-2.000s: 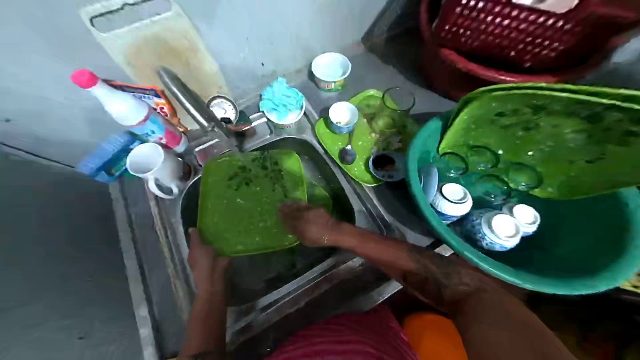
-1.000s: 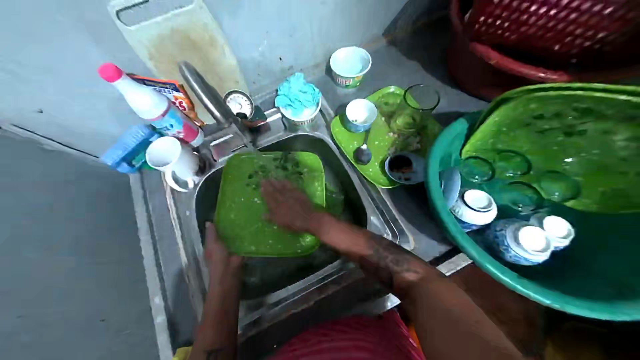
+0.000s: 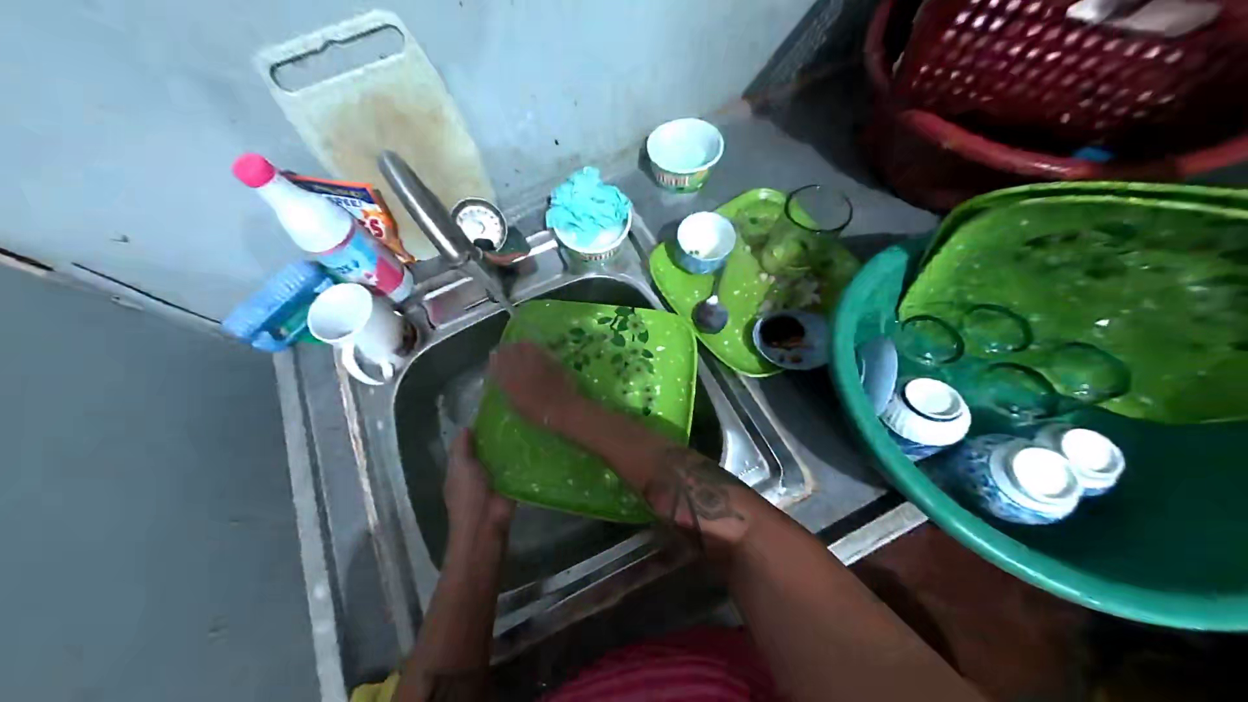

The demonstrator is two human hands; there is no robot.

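A square green plate (image 3: pixel 624 390) with a leaf pattern is tilted over the stainless steel sink (image 3: pixel 429 487). My left hand (image 3: pixel 478 487) grips its lower left edge, the fingers partly hidden beneath it. My right hand (image 3: pixel 531 380) is blurred and lies over the plate's upper left part; whether it holds a sponge or cloth cannot be seen. Behind the plate stands the metal faucet (image 3: pixel 424 205). To the right, a green plate (image 3: pixel 736 331) on the counter bears a small bowl (image 3: pixel 705 241), a spoon, a drinking glass (image 3: pixel 817 219) and a bowl with dark residue (image 3: pixel 792 339).
A large green basin (image 3: pixel 985 546) at the right holds green plates (image 3: pixel 1102 292), glasses and white-and-blue cups (image 3: pixel 926 414). Around the faucet are a white mug (image 3: pixel 351 322), a pink-capped bottle (image 3: pixel 312 219), a cutting board (image 3: pixel 390 117) and a tub with a turquoise cloth (image 3: pixel 589 210). Behind is a red basket (image 3: pixel 1033 78).
My right hand has moved across the plate from its right side to its upper left edge. The plate has turned and tilted in my left hand.
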